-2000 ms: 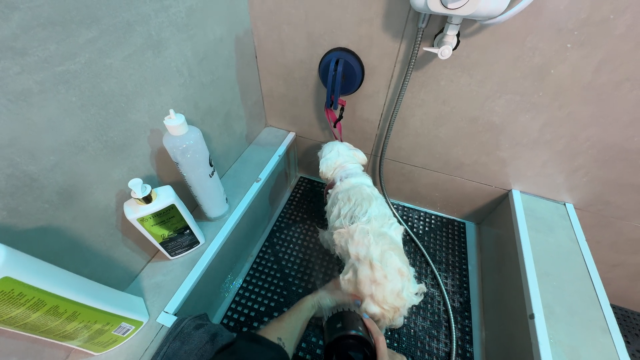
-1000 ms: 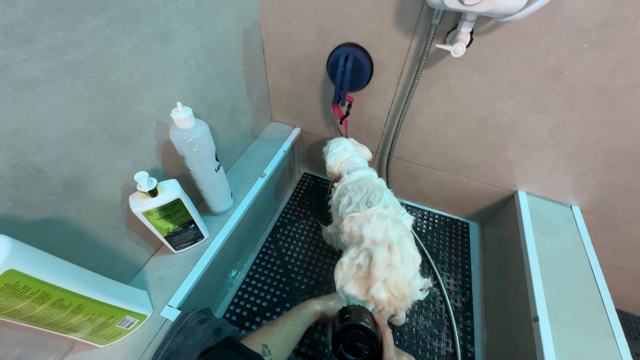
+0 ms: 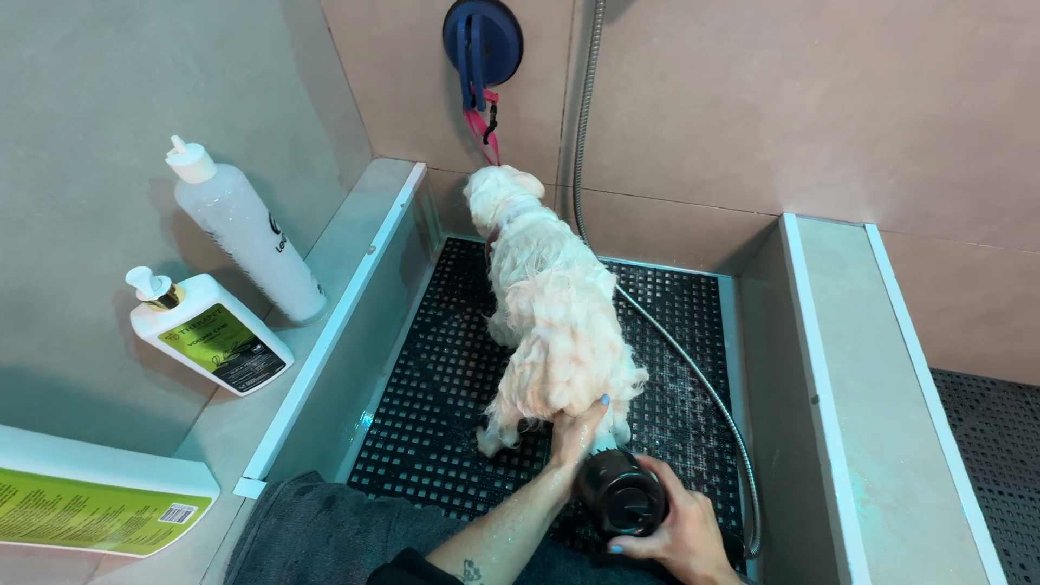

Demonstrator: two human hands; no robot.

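A wet white dog (image 3: 561, 317) stands on a black perforated rubber mat (image 3: 431, 357), its head toward the back wall and its rear toward me. My left hand (image 3: 578, 431) touches the dog's rear, with its fingers mostly hidden in the fur. My right hand (image 3: 678, 524) grips a dark round shower head (image 3: 621, 491), which is close behind the dog's hind leg. A pink tether (image 3: 483, 134) runs from a blue suction-cup holder (image 3: 483, 45) on the wall down to the dog's neck.
White pump bottle (image 3: 213, 333), translucent bottle (image 3: 252, 244) and large white container (image 3: 97, 491) stand on the left ledge (image 3: 341, 211). A metal hose (image 3: 691, 366) curves down the tub's right side. The right ledge (image 3: 886, 406) borders it. A dark towel (image 3: 325, 528) hangs in front.
The shower head and my hands have moved from right behind the dog's rump to lower, beside its hind leg. My left hand now reaches up to the rear. The view has shifted down.
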